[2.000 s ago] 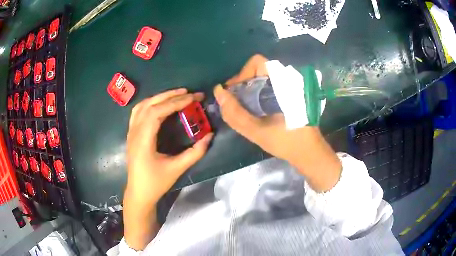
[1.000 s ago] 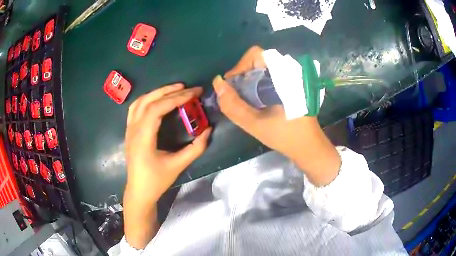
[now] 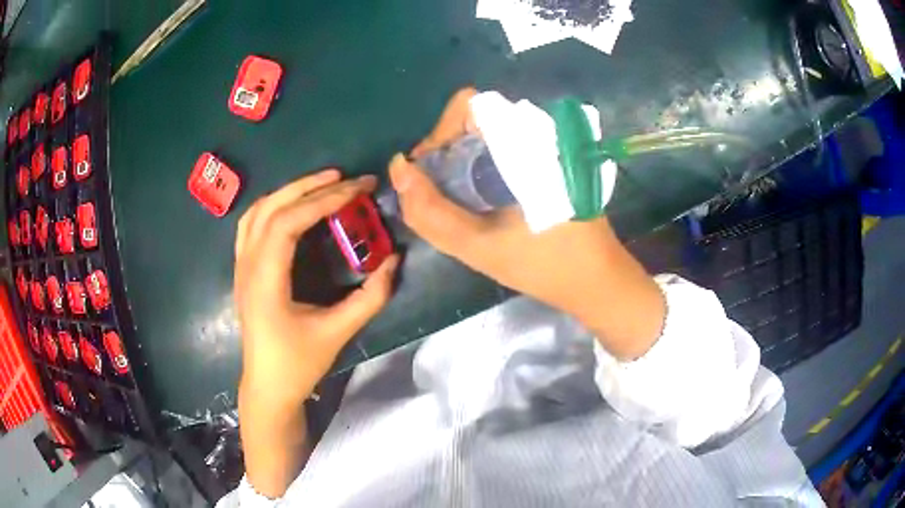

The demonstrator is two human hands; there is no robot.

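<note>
My left hand [image 3: 288, 268] holds a red housing [image 3: 360, 236] on edge between thumb and fingers, above the green bench. My right hand [image 3: 486, 218] holds the dispensing syringe [image 3: 471, 171] like a pen, its front end at the housing's upper right edge. The needle tip is too small and blurred to tell if it touches. White paper [image 3: 526, 159] wraps the syringe's rear, behind it the green adapter cap [image 3: 580, 159] with a clear yellowish air hose [image 3: 675, 142]. Two more red housings [image 3: 256, 88] [image 3: 214, 185] lie on the bench beyond my left hand.
A black parts tray [image 3: 111, 248] filled with red housings stands at left, an orange-red crate [image 3: 15, 367] beyond it. Speckled waste paper [image 3: 595, 35] lies at the top. A black gridded empty tray [image 3: 784, 288] is below the bench edge at right.
Both hands, the housing and the syringe appear slightly further left, as do the loose housings and waste paper, so the view has shifted. The housing was tilted a little within the left fingers.
</note>
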